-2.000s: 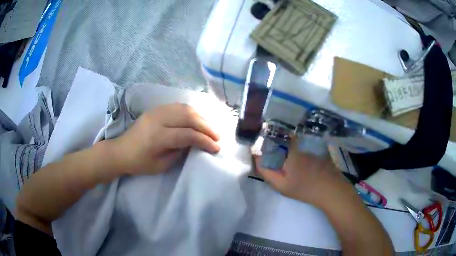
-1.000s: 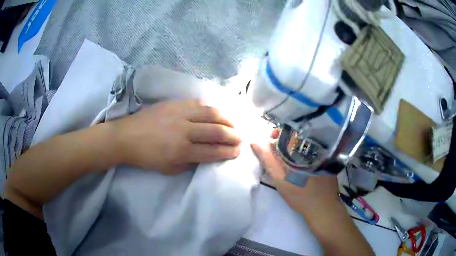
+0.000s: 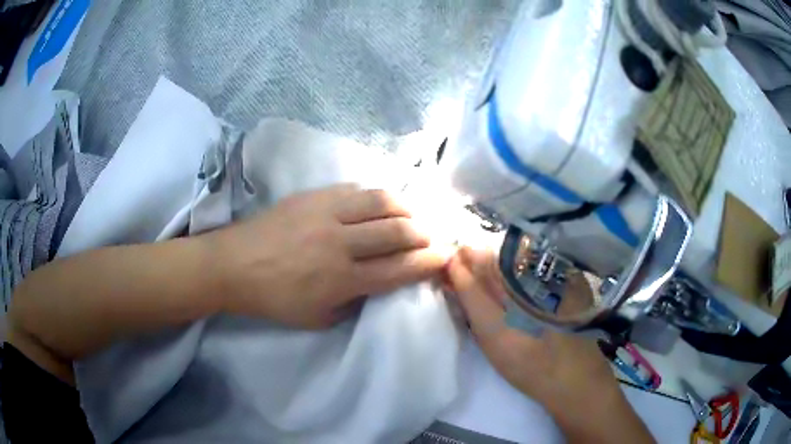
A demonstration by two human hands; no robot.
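Observation:
Pale smooth fabric (image 3: pixel 347 373) lies over the machine bed and hangs in folds toward me, with a bunched part at its left. My left hand (image 3: pixel 321 256) lies on it, fingers stretched together toward the bright glare at the needle. My right hand (image 3: pixel 512 329) is partly behind the machine's chrome ring; its thumb and fingertip are at the fabric edge beside my left fingertips. Whether it grips the edge is lost in glare. The white machine head (image 3: pixel 555 104) with a blue stripe stands over them. The needle and presser foot are washed out by the lamp.
Grey textured fabric (image 3: pixel 260 61) spreads behind. Layered grey pieces (image 3: pixel 52 191) lie at the left. Pink and blue snips (image 3: pixel 640 366) and red and orange-handled scissors (image 3: pixel 722 414) lie at the right. A ruled tape strip (image 3: pixel 442 434) runs along the front edge. A brown card (image 3: pixel 744 251) is on the machine.
The view has shifted, so the machine head shows further right. My left fingertips have moved closer to my right thumb, and the two hands now almost meet at the fabric edge.

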